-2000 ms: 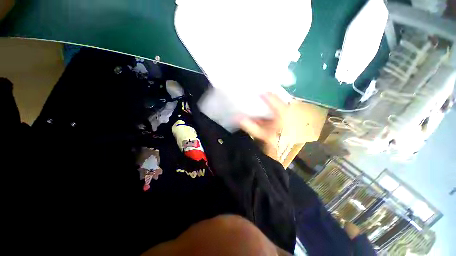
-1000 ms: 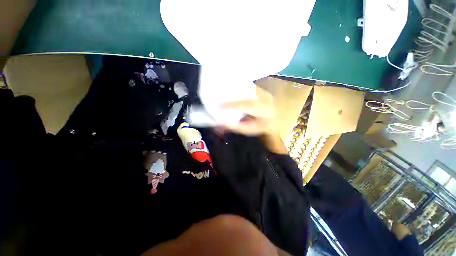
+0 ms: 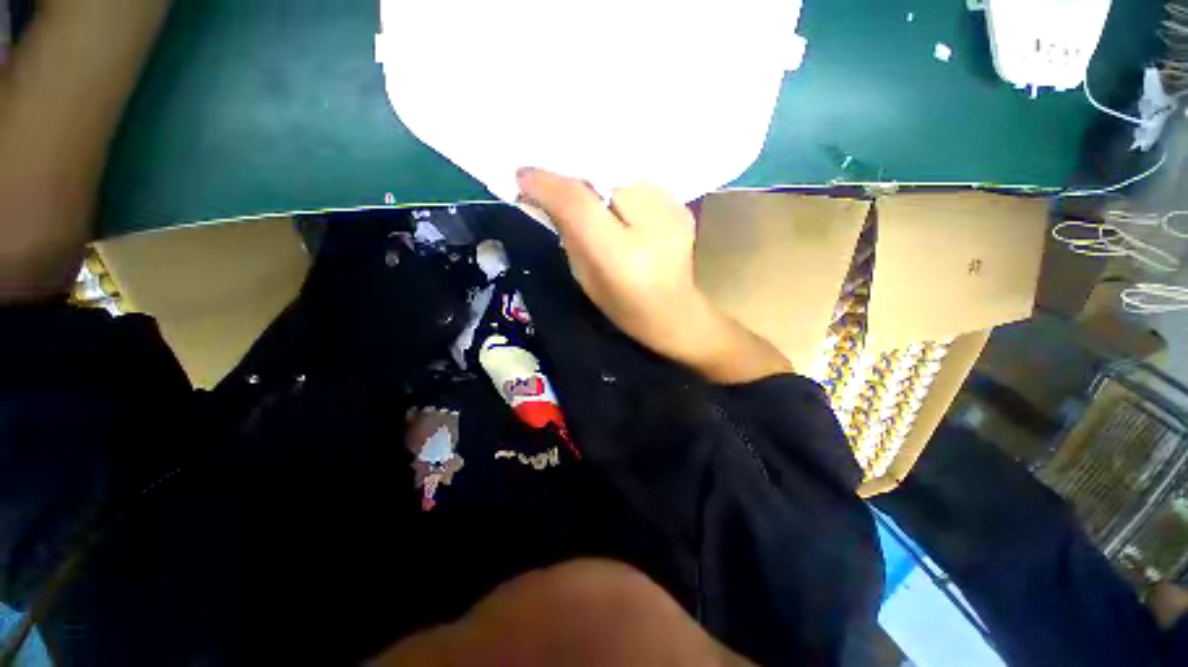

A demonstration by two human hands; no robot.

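A white hexagonal panel (image 3: 593, 91), overexposed to blank white, lies in front of me on the green bench mat (image 3: 300, 143), its top cut off by the picture's edge. Small tabs stick out at its left and right edges. My right hand (image 3: 625, 254) is at its near edge, fingers curled and closed on a white cloth, of which only a pale sliver shows under the fingertips; the rest blends with the panel. My left forearm crosses the upper left; the left hand itself is cut off by the picture's edge.
A second white unit (image 3: 1049, 39) with a thin cord and a white connector (image 3: 1152, 110) lies at the upper right. Small white scraps are on the mat. An open carton (image 3: 958, 261) with rows of yellow-and-white parts is below the bench edge; another is at left. Wire racks stand at right.
My right hand has moved up onto the panel's near edge, and its fingers show clearly. The view has shifted, so the right-hand unit sits higher. The left forearm now shows more at upper left.
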